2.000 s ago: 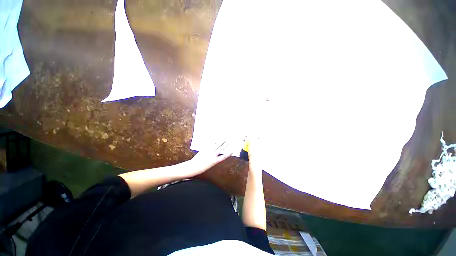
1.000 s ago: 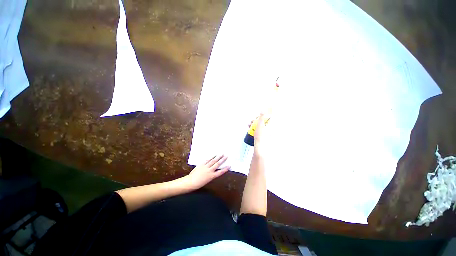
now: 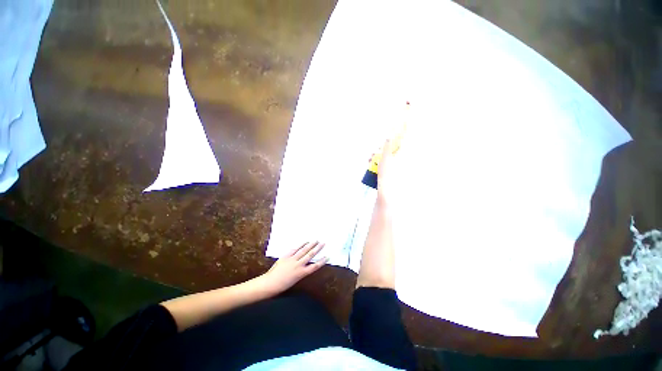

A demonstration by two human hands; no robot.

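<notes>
A large white pattern sheet lies on the brown table, strongly glared. My right hand is shut on the electric scissors, yellow with a black rear end, which point away from me over the sheet. The blades are lost in the glare. A dark cut line runs from the sheet's near edge up to the tool. My left hand lies flat with fingers spread on the sheet's near left corner, left of the cut, holding nothing.
A narrow wedge-shaped paper offcut lies left of the sheet on the stained brown table. Overlapping white sheets lie at the far left edge. A tangled off-white heap is at the right.
My right hand and the electric scissors have moved away from me up the sheet, and the cut behind them is longer. My left hand stays at the near corner.
</notes>
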